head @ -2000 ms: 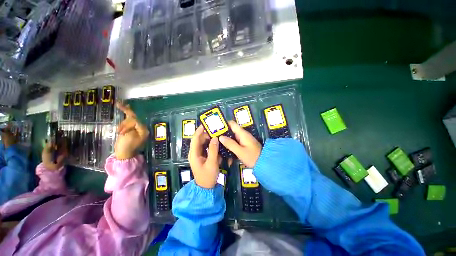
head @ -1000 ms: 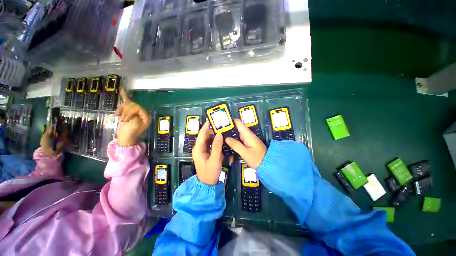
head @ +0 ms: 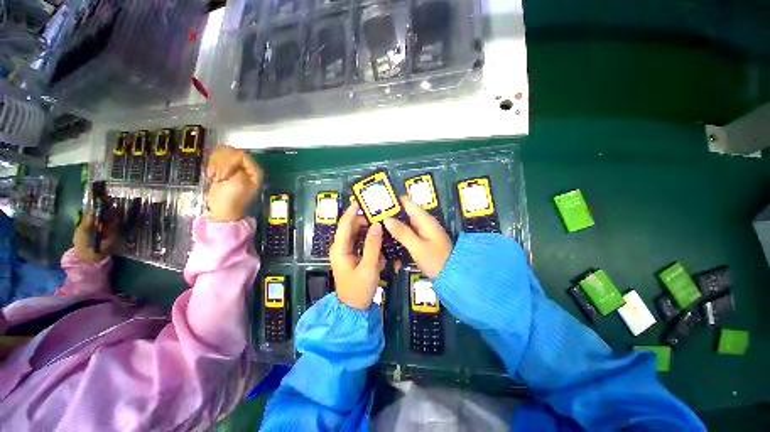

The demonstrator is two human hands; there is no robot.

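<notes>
My left hand and my right hand hold a yellow-framed bar phone between them, above the blister tray. Its screen is lit and its keys are partly hidden by my thumbs. The clear blister tray lies beneath, with yellow-framed phones in its pockets, most with lit screens. One phone lies in the near row, right of my left wrist. A dark phone-shaped item in the near row is partly hidden by my left arm.
Green batteries, a white battery and small black pieces lie at right. Upper blister trays rest on a white board. At left, a pink-sleeved person's hand is beside the neighbour's tray.
My hands keep hold of the phone, which has tilted slightly. The dark item in the near row had a lit screen in the earliest frame. The neighbour's raised hand has curled its fingers.
</notes>
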